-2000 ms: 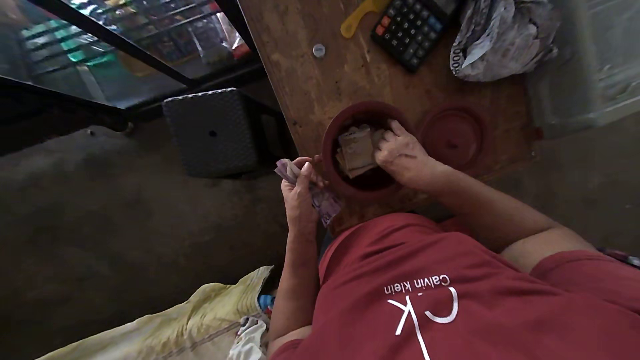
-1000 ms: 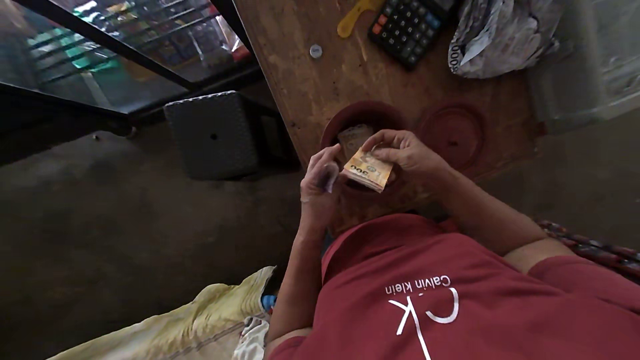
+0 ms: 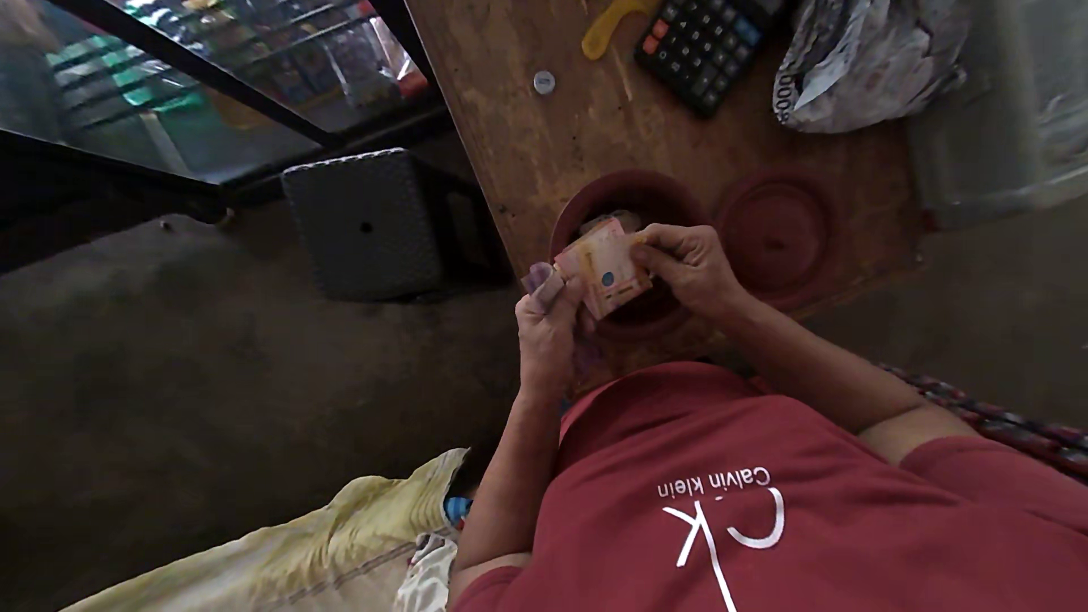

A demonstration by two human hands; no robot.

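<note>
Both of my hands hold orange banknotes (image 3: 605, 268) over a round dark red bowl-like container (image 3: 586, 191) on a wooden table. My left hand (image 3: 548, 336) grips their left edge and also has a folded purple banknote (image 3: 544, 285) between its fingers. My right hand (image 3: 693, 268) pinches the notes at their right side. Inside the container, partly hidden by the notes, something pale (image 3: 625, 218) shows. To the right of the container lies a round red lid (image 3: 775, 234).
On the wooden table (image 3: 527, 144) are a calculator (image 3: 701, 51), a yellow handle (image 3: 608, 30), a coin-like disc (image 3: 544, 82) and a crumpled printed bag (image 3: 867, 64). A translucent plastic bin (image 3: 986, 136) stands right; a dark stool (image 3: 365, 225) is at left, a yellowish sack (image 3: 340, 544) below.
My right hand has come up out of the container with orange banknotes, and these have moved toward my left hand, which now holds them too. The purple note stays in my left hand.
</note>
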